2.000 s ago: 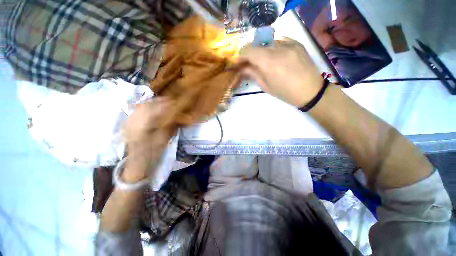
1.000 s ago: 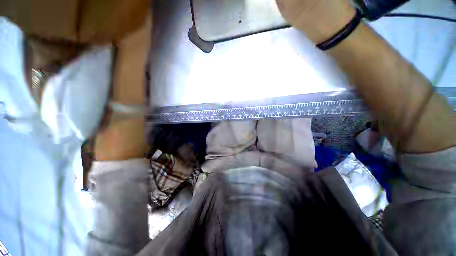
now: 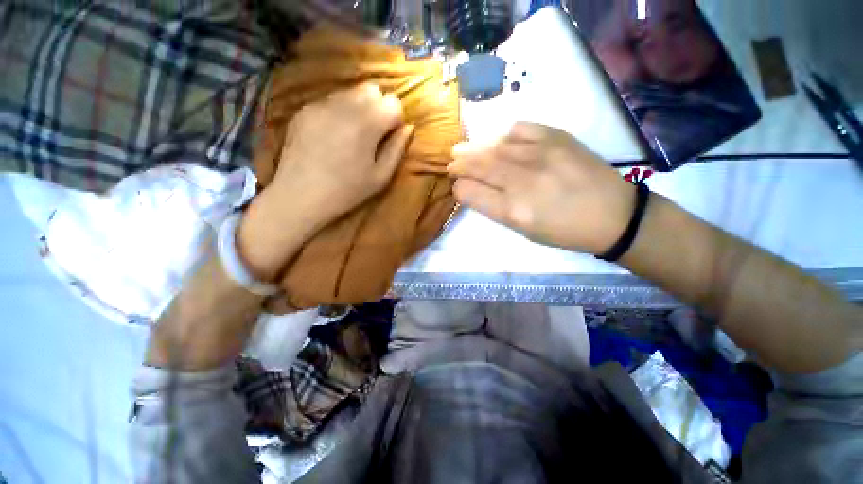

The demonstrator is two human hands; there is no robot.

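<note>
A wrinkled brown fabric section [image 3: 355, 250] lies at the sewing machine's needle area [image 3: 416, 43], with a thin line of zipper teeth [image 3: 452, 216] along its right edge. My left hand [image 3: 345, 142] lies on top of the brown fabric with bent fingers; whether it pinches cloth cannot be told. My right hand [image 3: 539, 184] holds the fabric's right edge between thumb and fingertips, just below the presser foot. Checked fabric [image 3: 123, 90] and crumpled white fabric [image 3: 142, 236] lie at the left, beside the brown section.
A dark phone or tablet [image 3: 667, 80], a small brown card [image 3: 773, 68] and black snips [image 3: 833, 113] lie at the right. A measuring strip [image 3: 530, 288] runs along the table's front edge. Checked fabric [image 3: 317, 378] and blue material [image 3: 748, 388] are below the table.
The view has swung back over the needle area. Compared with two seconds ago, my left hand has moved up onto the brown fabric, which is spread flatter; my right hand is slightly lower.
</note>
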